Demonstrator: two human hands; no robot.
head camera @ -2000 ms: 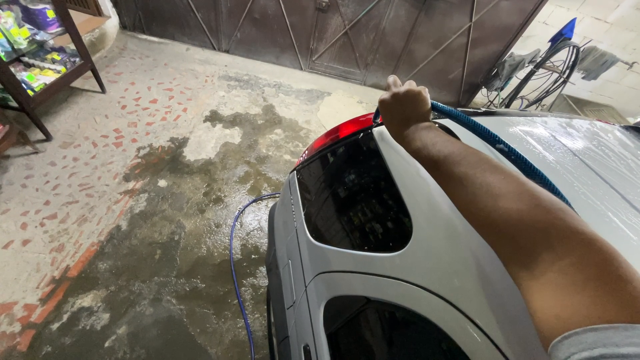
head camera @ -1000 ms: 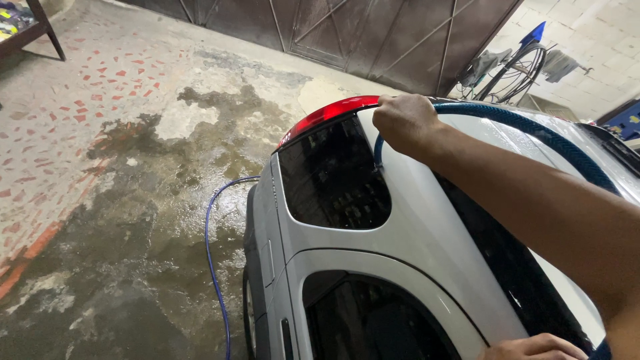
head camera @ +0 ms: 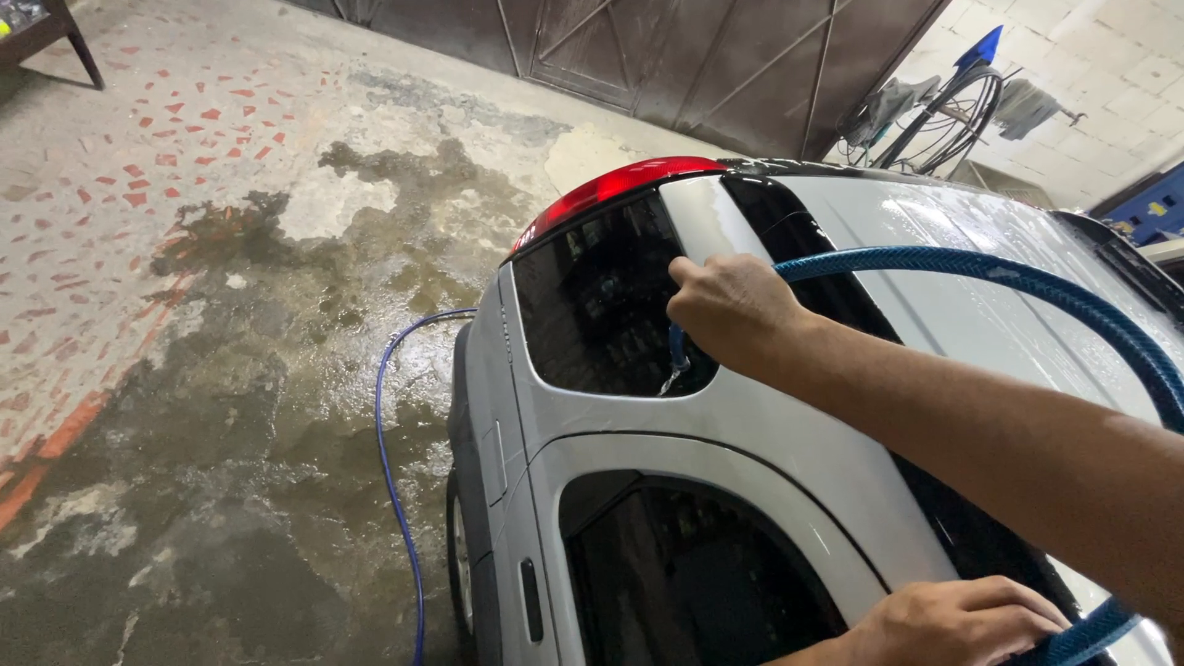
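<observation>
My right hand (head camera: pixel 733 310) is closed around a blue braided hose (head camera: pixel 934 259) close to its end, above the rear side window (head camera: pixel 601 305) of a silver car (head camera: pixel 814 435). The hose end points down at the glass, and a little water comes out of it. From my right hand the hose arcs over the wet roof and out at the right edge. At the bottom right, my left hand (head camera: pixel 962 622) is wrapped round a lower length of the same hose, beside the roof edge. Part of its grip is hidden.
A thin purple-blue hose (head camera: pixel 387 453) lies on the wet concrete floor (head camera: pixel 222 518) beside the car. Behind the car stands a brown metal gate (head camera: pixel 638 55). Cables and cloths (head camera: pixel 962 111) hang by the block wall. A wooden table leg (head camera: pixel 83 55) shows at top left.
My right hand has moved from near the red tail light to above the rear side window, with the hose in it. My left hand, unseen two seconds ago, has come in at the bottom.
</observation>
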